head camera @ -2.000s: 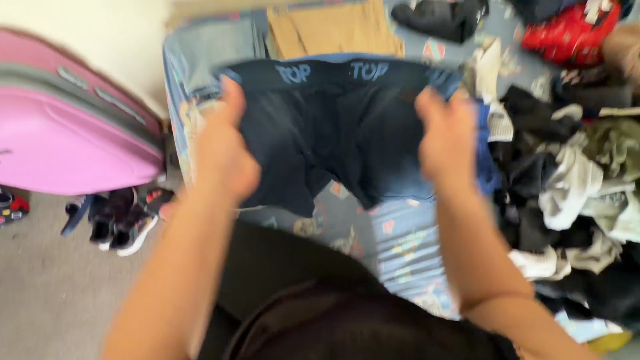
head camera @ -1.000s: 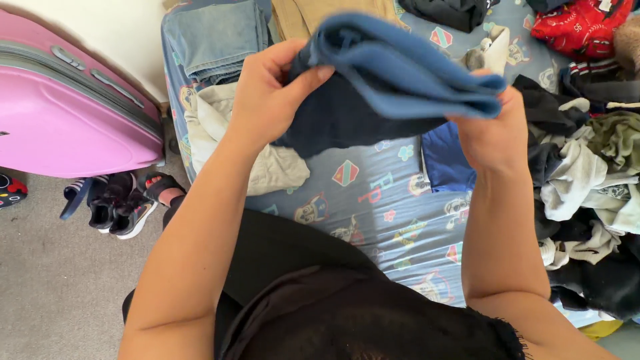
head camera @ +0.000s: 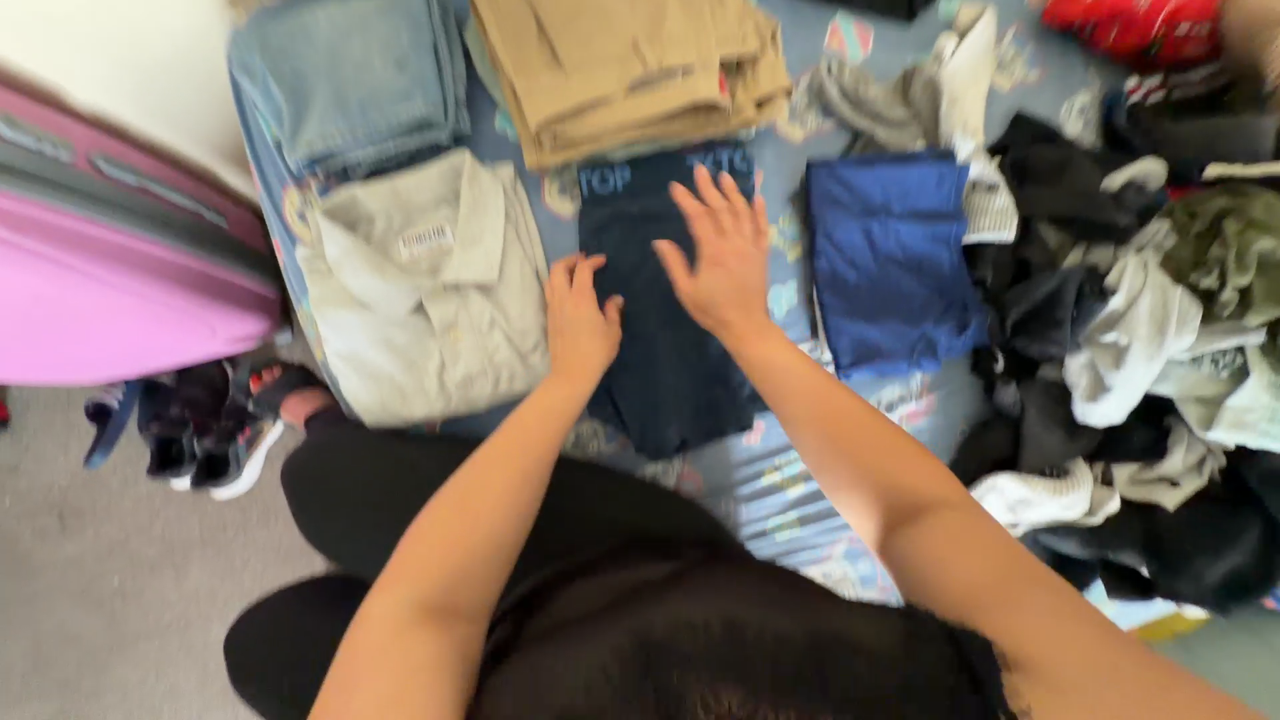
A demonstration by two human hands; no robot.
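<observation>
Dark navy boxer briefs (head camera: 665, 340) lie folded lengthwise on the patterned bed sheet, lettered waistband at the far end. My right hand (head camera: 718, 255) rests flat on their upper part, fingers spread toward the waistband. My left hand (head camera: 583, 315) touches their left edge, fingers apart and slightly bent. Left of them lies a folded light beige collared shirt (head camera: 430, 300); to the right is a folded royal blue garment (head camera: 890, 265). Folded tan trousers (head camera: 630, 70) lie just beyond the waistband, and folded blue jeans (head camera: 350, 85) are at the far left.
A heap of loose clothes (head camera: 1120, 330) covers the right side of the bed, with a red garment (head camera: 1140, 28) beyond it. A pink suitcase (head camera: 120, 290) stands left of the bed, and shoes (head camera: 205, 430) sit on the carpet (head camera: 110, 600) beside it.
The navy boxer briefs were held up in both hands, first spread out, then doubled over. They now lie on the bed between the beige shirt and the blue garment, both hands lowered onto them.
</observation>
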